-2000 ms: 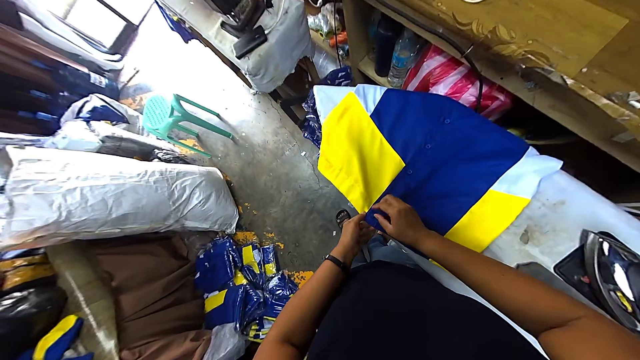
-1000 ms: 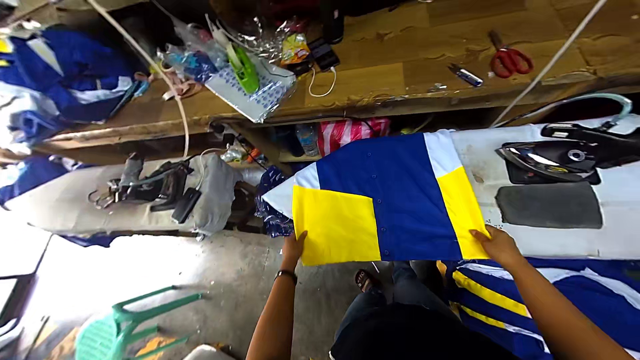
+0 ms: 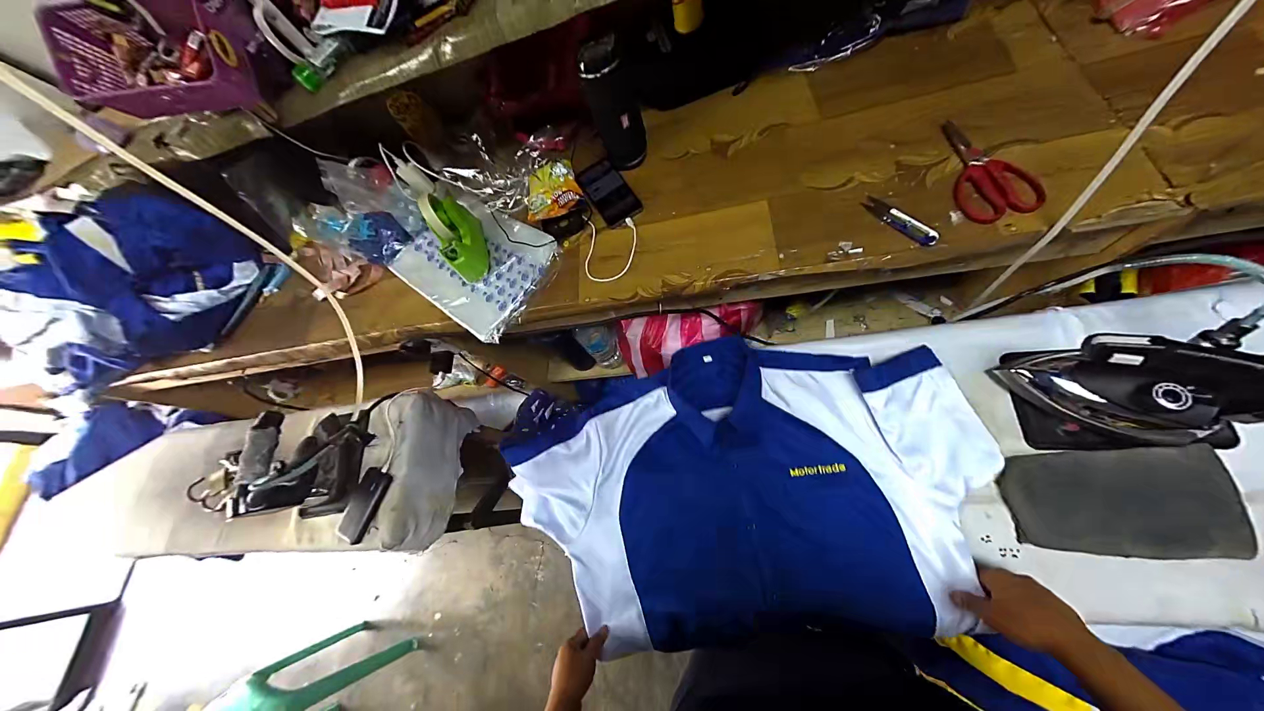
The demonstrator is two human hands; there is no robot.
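A blue and white short-sleeved shirt (image 3: 760, 494) lies spread over the near edge of a white-covered ironing board, collar pointing away from me and yellow embroidered writing on the chest. My left hand (image 3: 576, 667) pinches its lower left white side. My right hand (image 3: 1022, 612) grips the lower right white side. To the right, a black steam iron (image 3: 1136, 385) rests on a dark pad, with a grey cloth pad (image 3: 1126, 502) just nearer to me.
A wooden shelf (image 3: 711, 237) behind holds red-handled scissors (image 3: 987, 186), a cutter knife (image 3: 901, 221), a phone (image 3: 608, 193) and a green tape dispenser (image 3: 458, 237). Another iron (image 3: 316, 464) stands on the left board. A green plastic stool (image 3: 326, 681) is at lower left.
The shirt's white shoulders, sleeves and collar now show on the board, where its yellow and blue lower part was spread before. Both hands now hold its white sides instead of the yellow parts.
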